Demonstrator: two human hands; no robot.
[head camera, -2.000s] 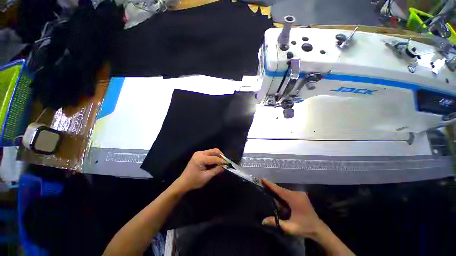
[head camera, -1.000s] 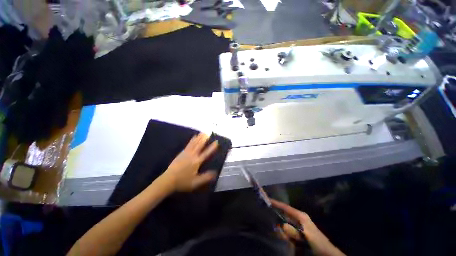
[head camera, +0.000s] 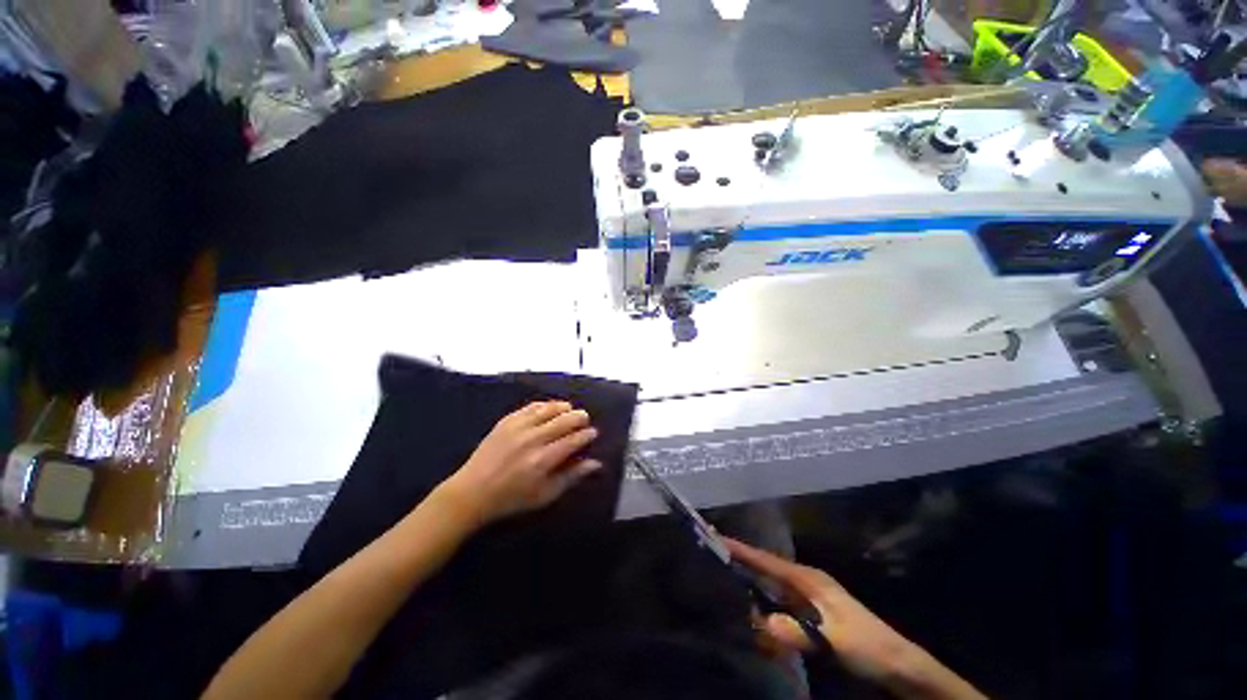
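Observation:
A black garment panel (head camera: 410, 451) lies over the front edge of the white machine table and hangs down toward my lap. My left hand (head camera: 531, 462) rests on the panel near its right side, fingers slightly spread. My right hand (head camera: 807, 609) holds the scissors (head camera: 702, 533) by their black handles. Their blades point up and left, with the tips at the panel's right edge. I cannot tell whether the tips touch the cloth. The lockstitch machine (head camera: 889, 260) stands behind and right of the panel, its presser foot (head camera: 643, 304) with no cloth under it.
Stacked black cut panels (head camera: 424, 178) lie behind the table's left part. A black piece pile (head camera: 123, 233) is at far left, above a small square device (head camera: 58, 490). A ruler scale (head camera: 821, 435) runs along the front edge. A lime green basket (head camera: 1050, 58) is behind the machine.
The panel is away from the needle area and nearer me. My left hand has gone from near the scissor tips to lying on the cloth. The view has shifted right.

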